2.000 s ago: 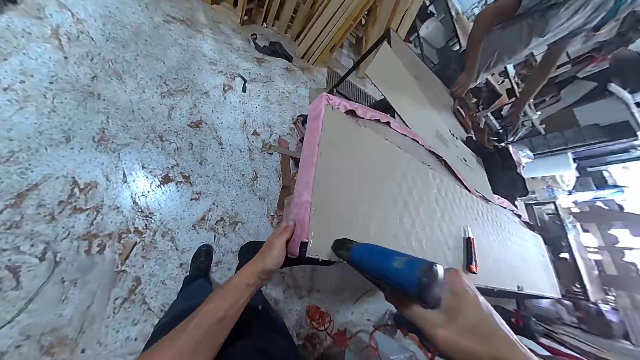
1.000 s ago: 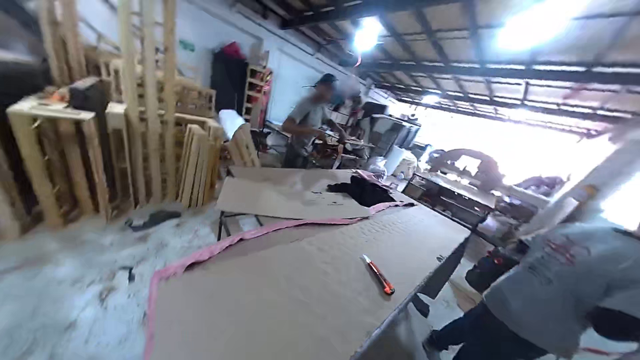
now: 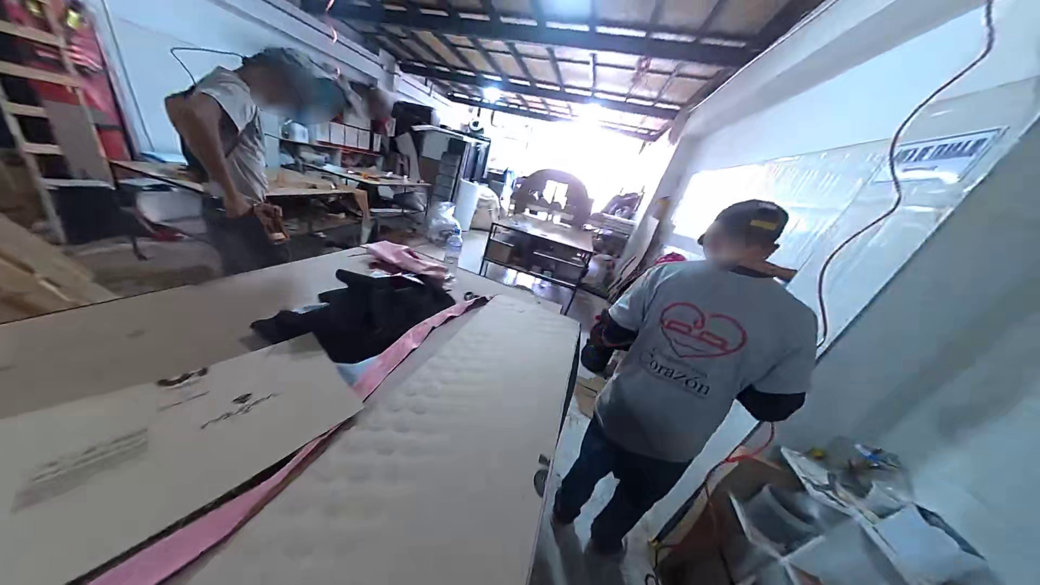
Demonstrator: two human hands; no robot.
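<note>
Neither of my hands is in view. A long panel covered in beige cardboard (image 3: 406, 455) fills the lower middle, its surface marked by rows of dimples. Pink fabric (image 3: 236, 504) runs along its left edge. Beside it lies a cardboard sheet with printing (image 3: 179, 422). Black cloth (image 3: 374, 313) is heaped at the far end, with more pink fabric (image 3: 402, 258) behind it. A clear plastic bottle (image 3: 452, 248) stands just beyond the heap.
A person in a grey T-shirt (image 3: 691, 357) stands right of the panel, back turned. Another person (image 3: 236, 154) stands at the far left by a worktable (image 3: 325, 188). A box of scraps (image 3: 837, 520) sits at lower right; a red cord (image 3: 894, 162) hangs along the wall.
The view has swung up and to the right. Two seconds ago my left hand held the panel's corner and my right held a blue tool; both hands have left the view.
</note>
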